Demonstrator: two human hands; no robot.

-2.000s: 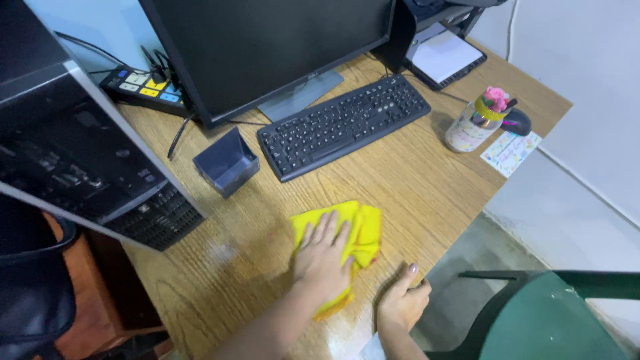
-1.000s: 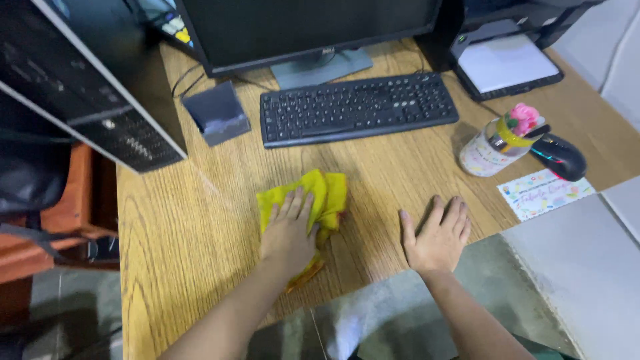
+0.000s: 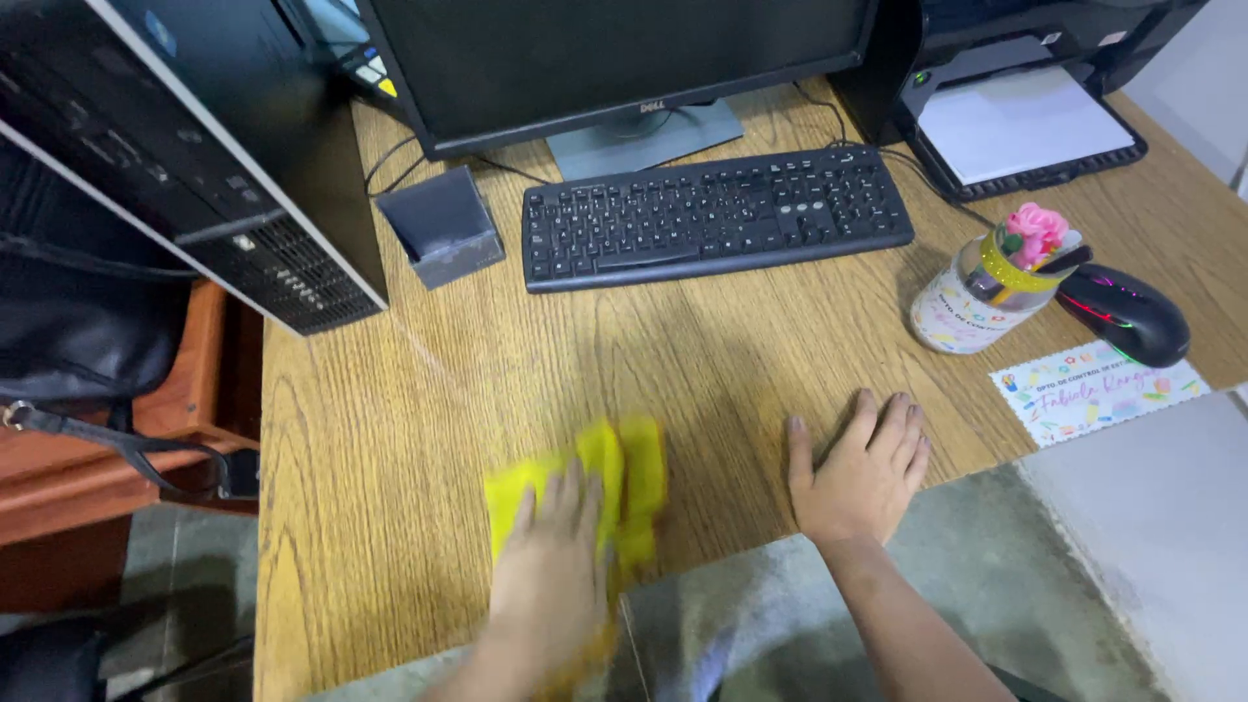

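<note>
My left hand (image 3: 551,551), blurred, presses flat on a yellow cloth (image 3: 629,478) near the front edge of the wooden desk (image 3: 390,507). Part of the cloth hangs past that edge below my wrist. Palm down with fingers spread, my right hand (image 3: 863,473) rests on the desk's front edge to the right of the cloth and holds nothing. Behind both hands lies a black keyboard (image 3: 717,219). A small dark open box (image 3: 444,229) sits left of the keyboard.
A computer tower (image 3: 195,175) stands at the left, a monitor (image 3: 624,68) behind the keyboard. On the right are a printer with paper (image 3: 1024,122), a decorated jar (image 3: 975,302) holding a pink flower, a black mouse (image 3: 1126,312) and a printed card (image 3: 1097,395). A dark bag (image 3: 78,283) is far left.
Since one second ago, my left hand and the cloth have moved toward the desk's front edge. My right hand, partly over the edge two seconds ago, now lies flat. The view has shifted.
</note>
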